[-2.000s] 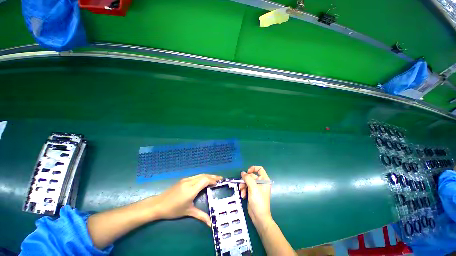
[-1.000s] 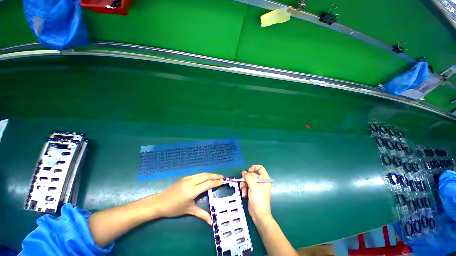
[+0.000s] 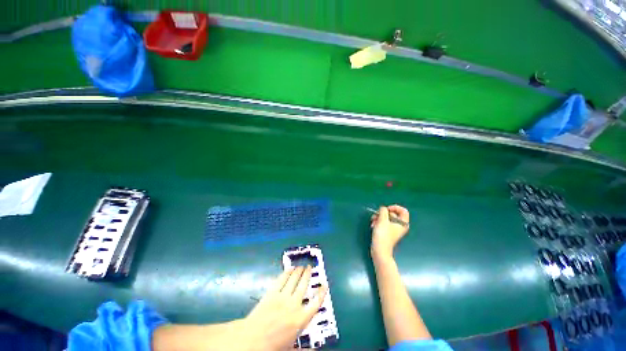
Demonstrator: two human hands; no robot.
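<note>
A white housing with a large window at its top end lies on the green bench in front of me. My left hand lies flat across its middle with the fingers stretched, covering part of it. My right hand is up and to the right of the housing, away from it, with thin tweezers between the fingers. Whether anything is at the tweezer tip cannot be told. A translucent blue sheet with rows of tiny dark marks lies above the housing.
A stack of white housings and white paper are at left. Clear sheets with dark parts are at right, beside another person's blue sleeve. A red bin, blue bags and a yellow tag are along the back.
My left hand has moved from the housing's top end onto its middle. My right hand has moved up and right, away from the housing, with the tweezers. The camera view has shifted.
</note>
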